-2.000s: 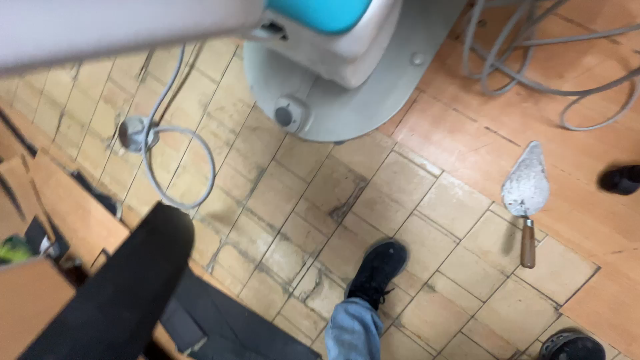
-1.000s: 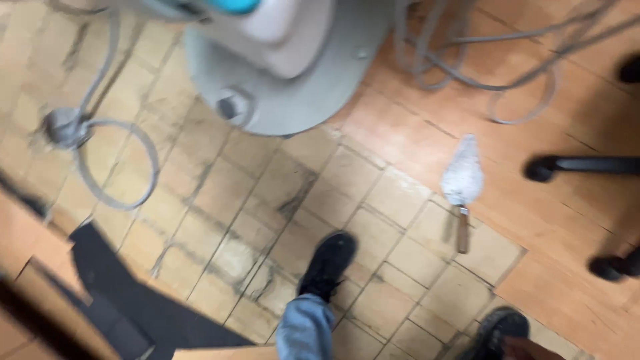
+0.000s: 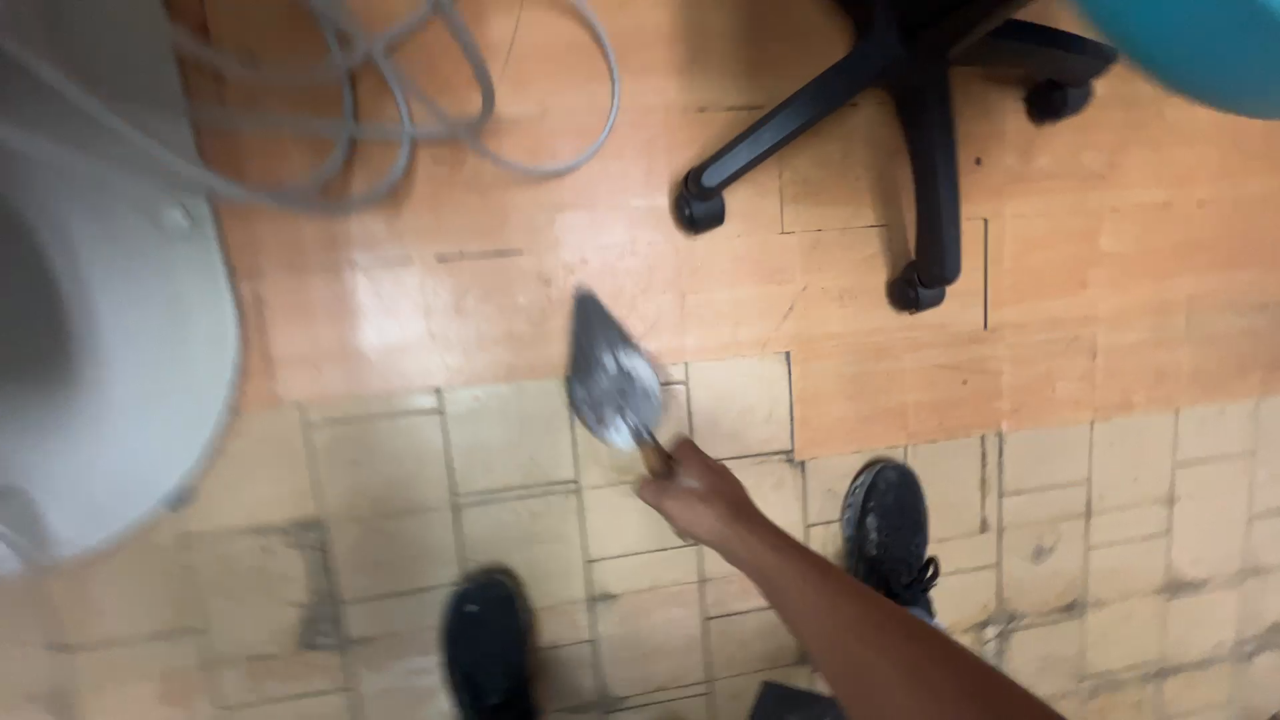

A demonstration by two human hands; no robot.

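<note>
My right hand (image 3: 700,492) is closed around the wooden handle of a pointed masonry trowel (image 3: 612,385), its arm reaching in from the lower right. The grey metal blade, marked with whitish residue, points up and slightly left, over the line where wood-look flooring meets tan tiles. Motion blur hides whether the blade touches the floor. My left hand is out of view.
A grey machine base (image 3: 130,360) stands at the left, with looped grey hose (image 3: 400,120) beside it. A black wheeled chair base (image 3: 925,150) is at the upper right. My black shoes (image 3: 490,640) (image 3: 885,525) stand on the tiles (image 3: 650,630).
My right hand has come into view and taken hold of the trowel, which earlier lay on the floor. The view has shifted and turned greatly.
</note>
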